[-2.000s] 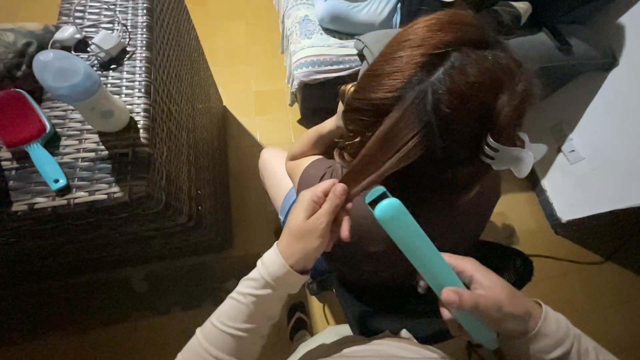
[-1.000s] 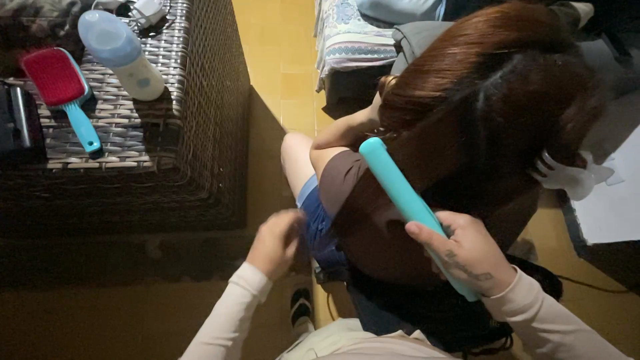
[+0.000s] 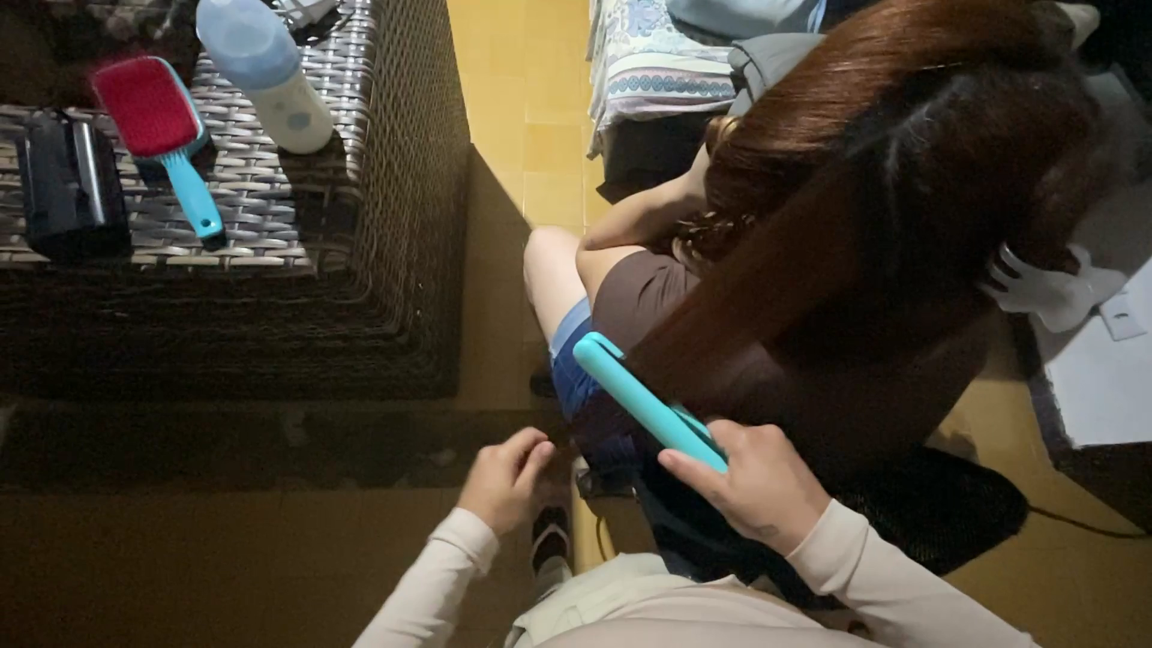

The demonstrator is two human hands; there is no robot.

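Observation:
My right hand (image 3: 765, 486) grips a turquoise hair straightener (image 3: 652, 405), which slants up to the left across a long section of reddish-brown hair (image 3: 747, 279). The hair runs down and left from the head of a seated person in a brown top (image 3: 643, 292), and passes at the straightener's plates. My left hand (image 3: 508, 481) is beside the lower ends of that section, thumb and fingertips pinched together on the thin tips. A white claw hair clip (image 3: 1053, 288) sits in the hair on the right side of the head.
On the woven wicker table (image 3: 414, 207) at left lie a turquoise paddle brush with red pad (image 3: 148, 103), a baby bottle (image 3: 265, 72) and a black object (image 3: 72, 189). A patterned cloth (image 3: 666, 81) covers furniture ahead. A dark cable (image 3: 1089, 522) crosses the floor at right.
The straightener is now across the stretched hair section; one second ago my left hand was apart from the hair. Two seconds ago my left hand held a strand higher up. The view has shifted right to left.

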